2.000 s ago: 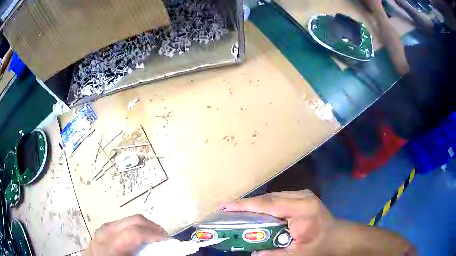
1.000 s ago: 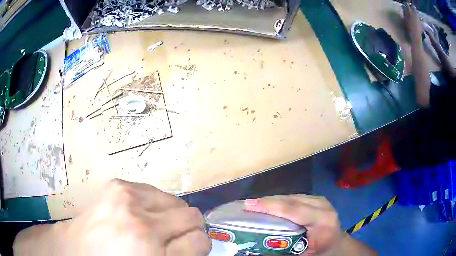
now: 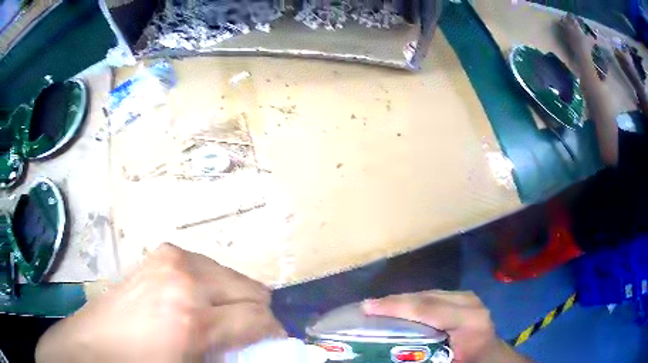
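Note:
My left hand [image 3: 167,312] is a fist at the bottom left, closed on a white glue bottle [image 3: 266,352]. The bottle is blurred and cut off by the lower edge; its tip points right, at the green end of the housing. My right hand [image 3: 458,319] holds the car-shaped housing [image 3: 376,325] from its right side, one finger on the silver top. Two red-orange oval lights show on the green end. The housing's lower part is out of the picture.
A cardboard box [image 3: 320,58] of small silvery parts stands at the back. A small white cap [image 3: 213,162] and thin sticks lie left of centre, near a blue-white packet [image 3: 138,88]. Green housings [image 3: 41,230] sit at left, another [image 3: 547,85] at right near a person's arm [image 3: 604,106].
The view has tilted down and shifted since the first frame, so the box sits higher. My left hand and bottle have come closer to the housing, and the nozzle now shows less clearly.

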